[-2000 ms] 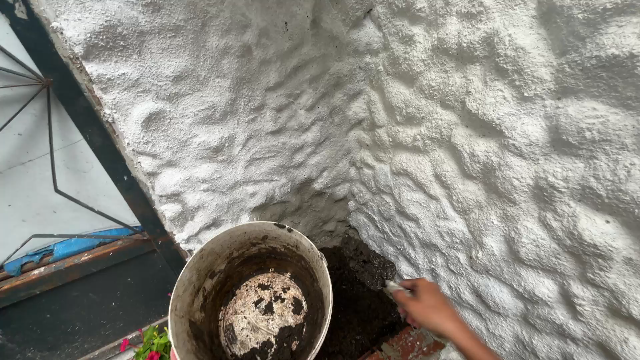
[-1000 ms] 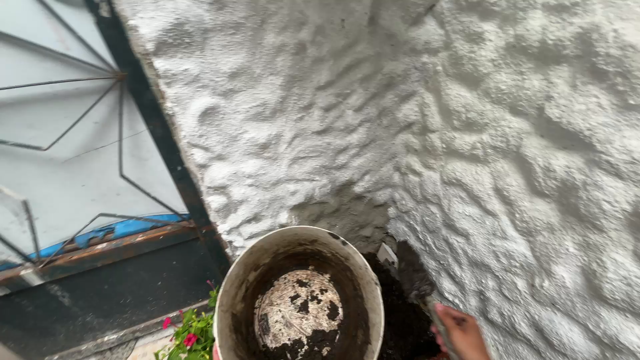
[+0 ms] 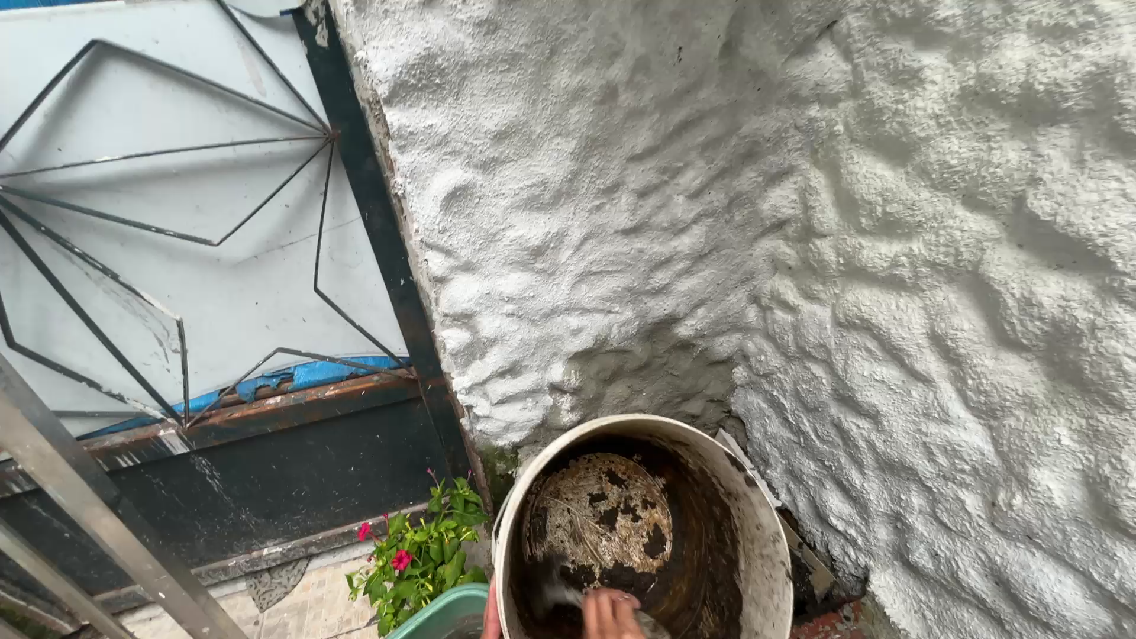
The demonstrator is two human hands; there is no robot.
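Note:
A white round bucket (image 3: 774, 532), dirty inside with dark soil stuck to its bottom and walls, stands tilted toward me at the lower middle. My left hand (image 3: 491, 614) shows only as fingers against the bucket's outer left side. Inside the bucket's mouth, near the bottom edge of the view, my right hand (image 3: 612, 614) is closed around a blurred hand tool (image 3: 561, 595), whose kind I cannot make out. Dark soil (image 3: 803, 590) lies in the wall corner to the right of the bucket, partly hidden by it.
Rough white plastered walls (image 3: 568, 222) meet behind the bucket. A dark metal door (image 3: 293, 479) with thin bars is at the left, beside metal railing bars (image 3: 106, 532). A plant with pink flowers (image 3: 426, 550) and a green plastic container (image 3: 439, 612) stand left of the bucket.
My right hand has moved from the dark soil in the corner into the bucket, with a tool in it. The view has shifted left.

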